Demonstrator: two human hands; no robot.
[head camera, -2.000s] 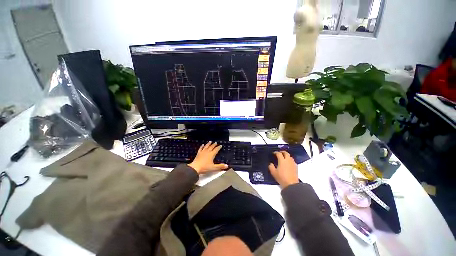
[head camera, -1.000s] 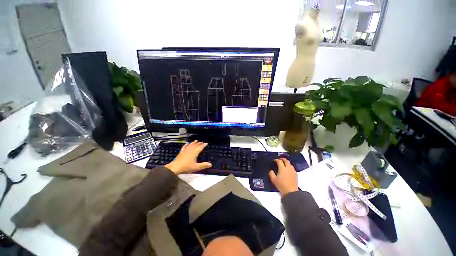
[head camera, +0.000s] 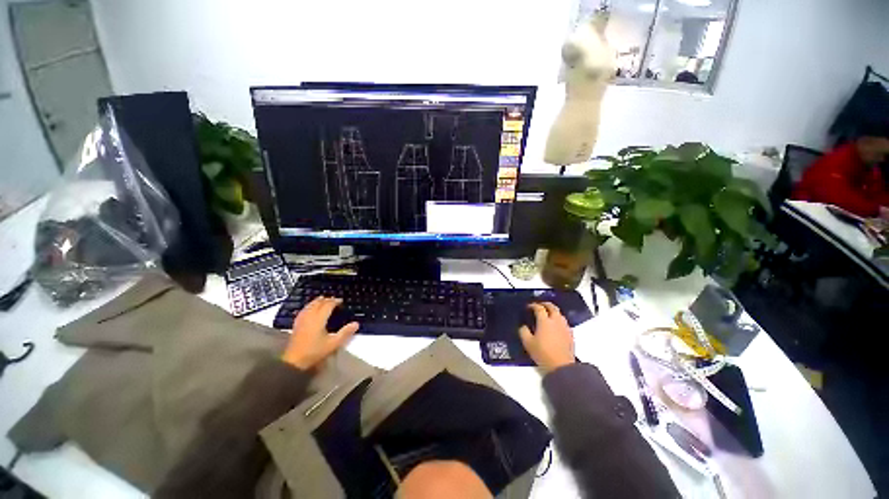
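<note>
My left hand rests at the left end of the black keyboard, fingers spread over the keys. My right hand lies curved on the dark mouse pad; the mouse under it is hidden. The monitor shows white outlines of pattern pieces on black, with a white box at lower right. The grey-brown trousers spread over the desk's left side and toward my lap, where their black lining lies turned out. A round skin-toned shape covers the lining's lower edge.
A calculator stands left of the keyboard. A clear plastic bag is at far left. A green-lidded bottle and plant stand behind the mouse pad. A tape measure, pens and a flat black rectangle lie at right. A person in red sits far right.
My left hand has moved left along the keyboard, from its middle to its left end. My right hand stays on the mouse pad. The outlines on the left of the screen have changed.
</note>
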